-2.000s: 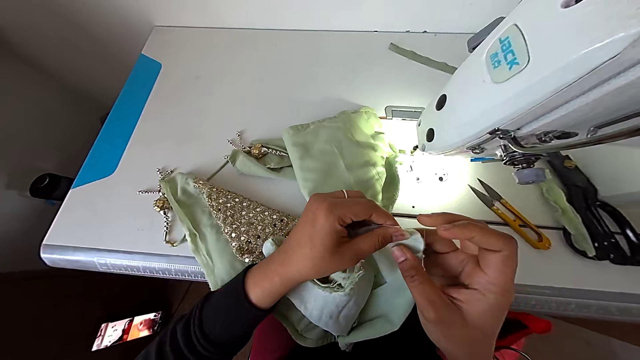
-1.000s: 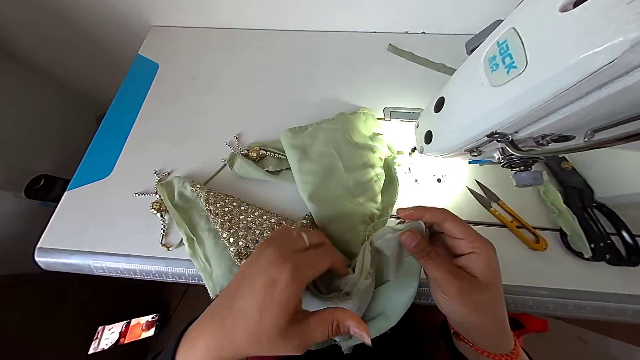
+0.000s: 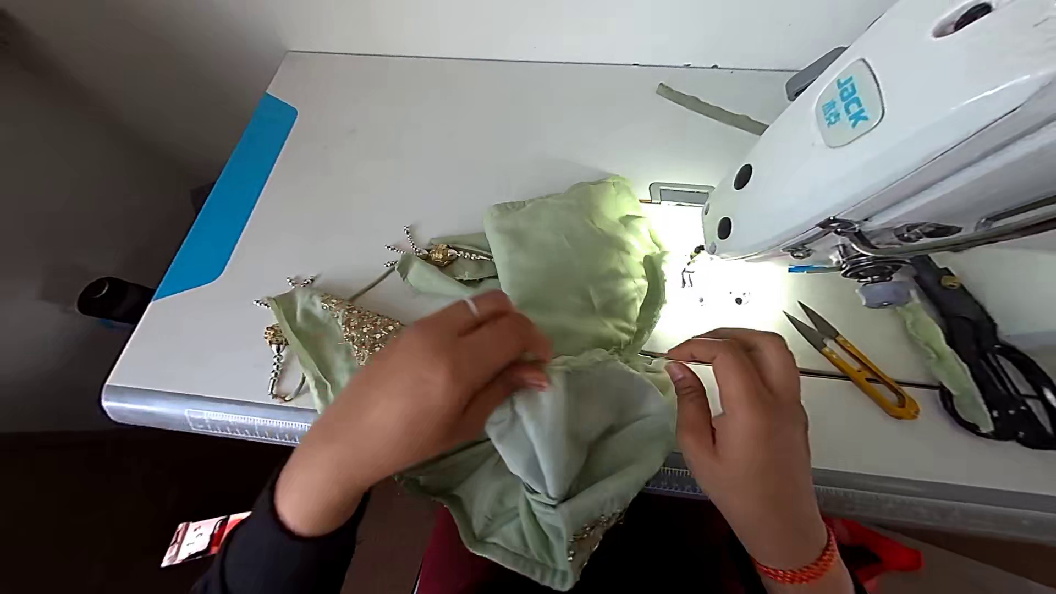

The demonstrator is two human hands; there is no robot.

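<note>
A light green fabric garment [image 3: 577, 264] lies bunched at the table's front edge, partly hanging over it. Gold beadwork [image 3: 363, 326] covers part of it on the left, and beaded tassels [image 3: 443, 254] end its cords. My left hand [image 3: 421, 388], with a ring, pinches the gathered seam from the left; its fingertips are blurred. Thumb and forefinger of my right hand [image 3: 734, 404] grip the right end of the same seam. Thread snips with yellow handles [image 3: 866, 371] rest right of that hand. The Jack sewing machine [image 3: 891, 132] lights the fabric's right side.
Black-handled scissors [image 3: 1002, 371] lie at the far right with a green fabric scrap [image 3: 945, 363] over them. A narrow fabric strip [image 3: 711, 110] is near the back. The table's metal front edge [image 3: 247, 421] carries a ruler scale. Below left is a lit screen [image 3: 198, 538].
My left hand has risen from lower on the fabric to the seam. The pale inner side of the cloth now lies spread between my hands, and less of the gold beadwork shows.
</note>
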